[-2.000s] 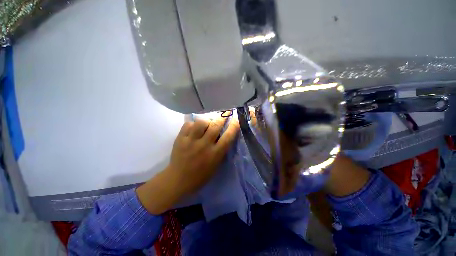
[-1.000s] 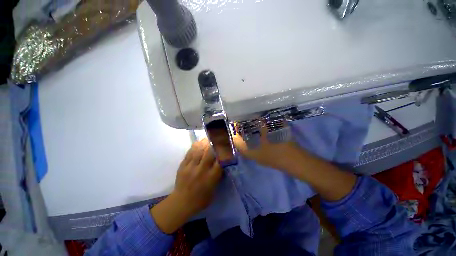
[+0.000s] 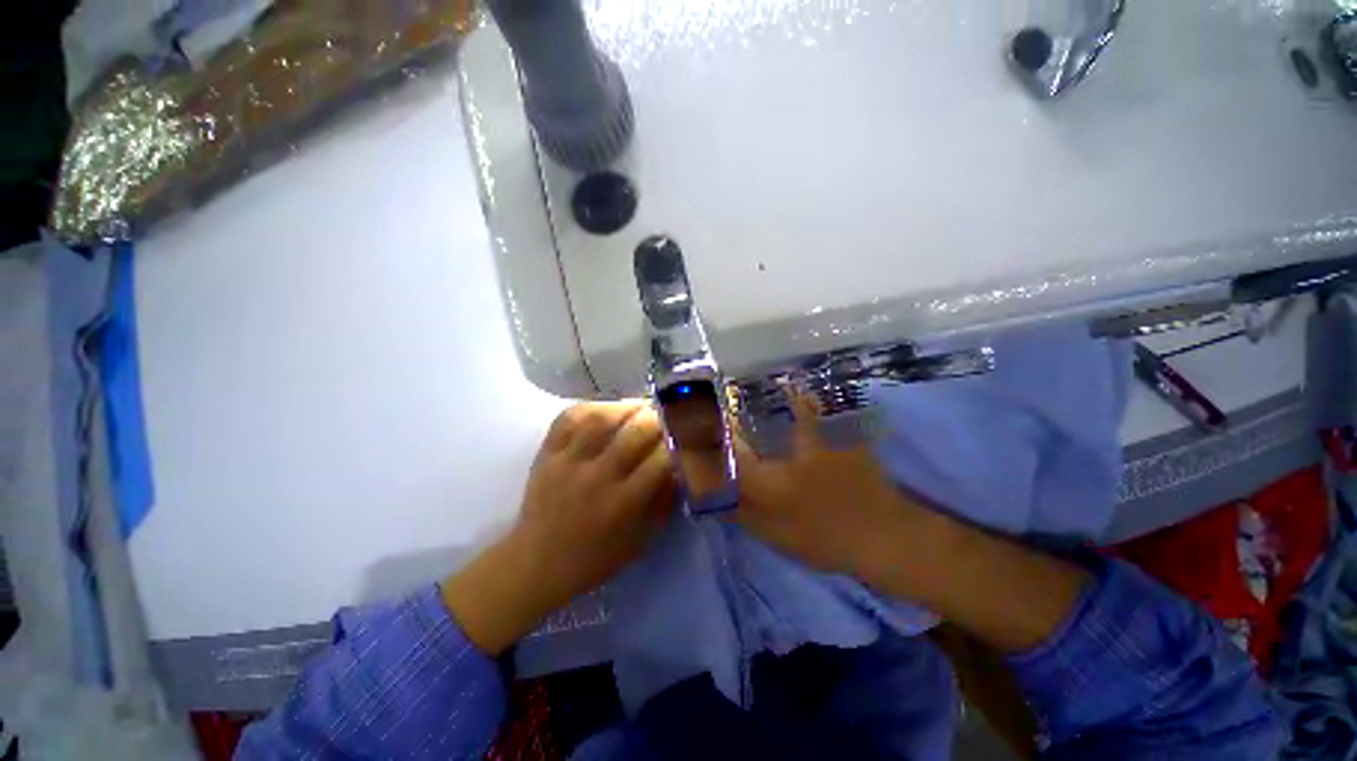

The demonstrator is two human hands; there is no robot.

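Observation:
A light blue garment piece (image 3: pixel 677 602) lies under the white sewing machine head (image 3: pixel 833 179), spreads to the right of the needle area and hangs over the table's front edge. My left hand (image 3: pixel 595 483) rests on the cloth at the left of the needle area, its fingers bent by the machine head. My right hand (image 3: pixel 819 491) presses on the cloth at the right. The shiny metal guard (image 3: pixel 697 439) covers the fingertips of both hands and the needle. Whether the fingertips pinch the cloth is hidden.
The white table (image 3: pixel 298 372) has a grey ruler strip along its front edge. Dark red snips (image 3: pixel 1180 390) lie at the right. Blue tape (image 3: pixel 127 402) and pale cloth (image 3: pixel 37 446) are at the left. A brown shiny packet (image 3: pixel 253 112) lies behind. Red cloth (image 3: pixel 1228 558) is below right.
The view has pulled back from the machine since two seconds ago, then shifted slightly. My right hand, mostly hidden behind the guard earlier, now shows. Both hands stay by the needle area.

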